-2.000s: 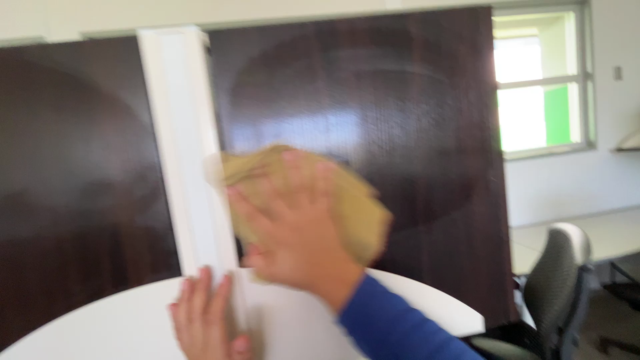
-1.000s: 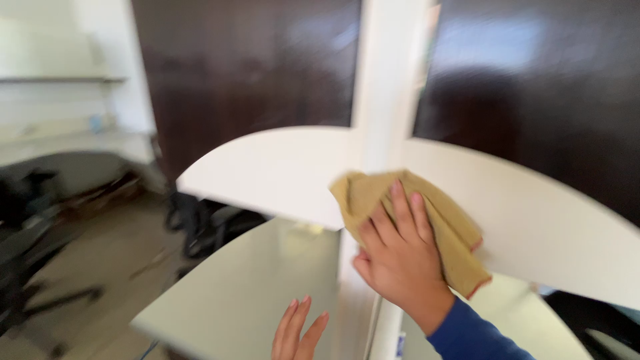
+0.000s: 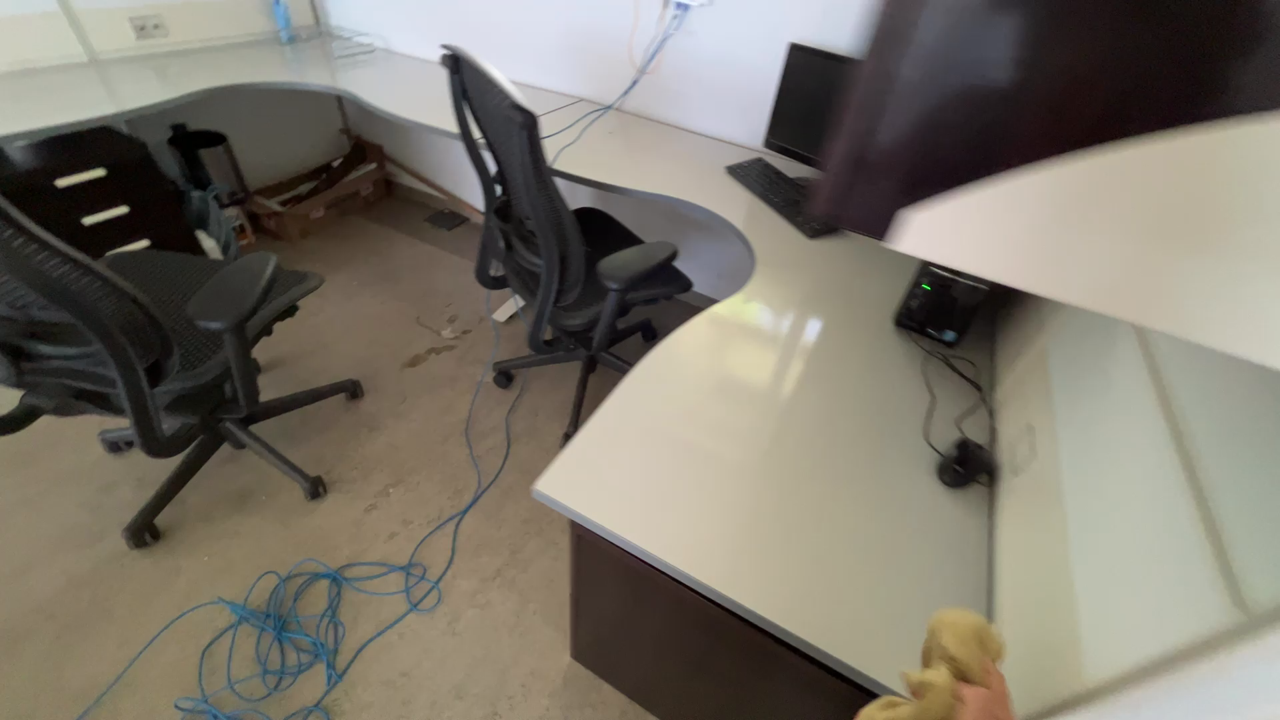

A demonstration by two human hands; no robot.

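At the bottom right of the head view, a bunched yellow cloth (image 3: 958, 650) lies over the near end of a pale desk (image 3: 760, 450). Part of one hand, probably my right hand (image 3: 985, 695), shows at the lower frame edge, closed on the cloth. Most of that hand is cut off by the frame or covered by the cloth. My other hand is out of view. Above and to the right, a white curved shelf (image 3: 1120, 220) juts out in front of a dark panel (image 3: 1060, 90).
A small black device (image 3: 942, 302), cables and a black adapter (image 3: 966, 463) sit along the desk's right side. Farther back are a keyboard (image 3: 780, 195) and monitor (image 3: 808, 105). Two office chairs (image 3: 540, 190) and tangled blue cable (image 3: 300, 620) occupy the floor at left.
The view has swung far left and down to the desk and floor. The cloth, earlier spread under my right hand on the white surface, is now bunched up. My left hand has left the view.
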